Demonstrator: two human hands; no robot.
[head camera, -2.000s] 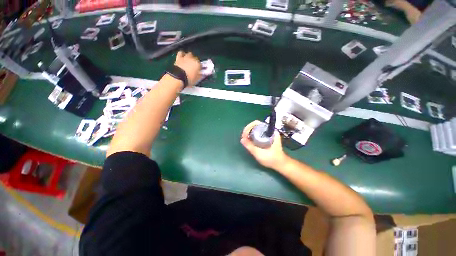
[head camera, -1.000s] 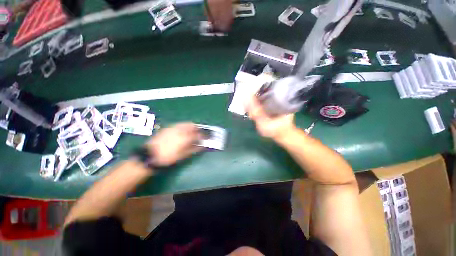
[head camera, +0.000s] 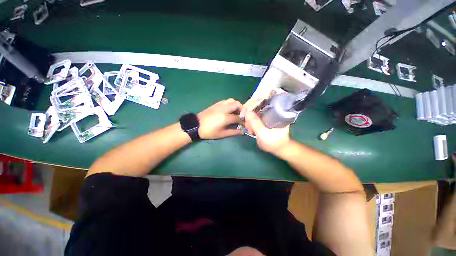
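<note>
My right hand (head camera: 270, 134) is closed around the grey electric screwdriver (head camera: 281, 111), in front of the silver screw feeder (head camera: 311, 44). The screwdriver's tip is hidden by my hands. My left hand (head camera: 220, 119), with a black watch on the wrist, is beside the right one, their fingertips close together. It holds a white plastic housing (head camera: 242, 129), of which only a small edge shows between the fingers. A loose pile of white plastic housings (head camera: 75, 100) lies on the green bench to the left, some with green strips.
Black pouch (head camera: 357, 120) and small brush (head camera: 326, 133) lie right of the screwdriver. White stacked units (head camera: 437, 105) stand far right. A black station (head camera: 22, 75) is at far left. A grey support (head camera: 380, 35) slants over the upper right. Cardboard box (head camera: 410, 215) is below the bench edge.
My left hand has come from the back of the bench with a white housing, then moved right to meet my right hand. The right hand keeps the screwdriver. The camera view has shifted.
</note>
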